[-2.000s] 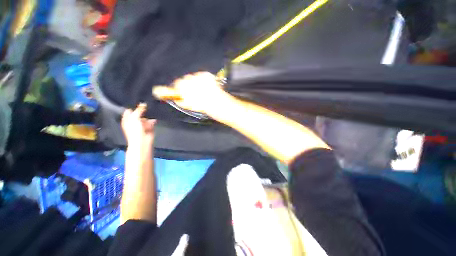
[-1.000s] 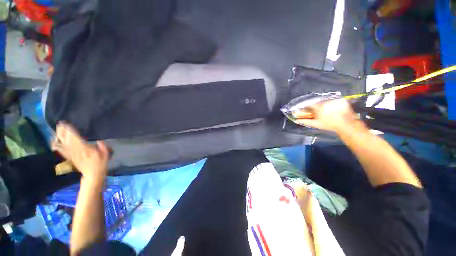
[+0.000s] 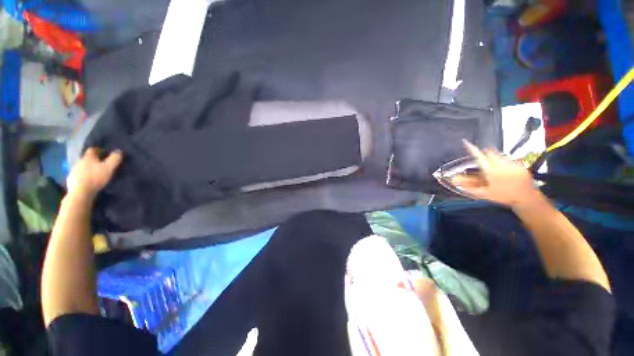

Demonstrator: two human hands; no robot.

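Observation:
The black jacket lies bunched over the left part of the grey pressing pad. Its sleeve lies flat along the pad, with the straight end near the pad's rounded right end. My left hand grips the jacket's bunched left edge between thumb and fingers. My right hand is around the handle of the steam iron, one finger stretched out. The iron is over the right part of the dark rest pad, tip to the left. The hand hides most of the handle.
White strips lie across the dark table cover. A white card and the yellow hose are right of the rest pad. A red stool-like object is beyond. A blue crate is on the floor; white cloth covers my lap.
My right hand and the iron have moved right, further onto the rest pad. My left hand has taken hold of the jacket. The jacket is more bunched at the left; the sleeve buttons no longer show.

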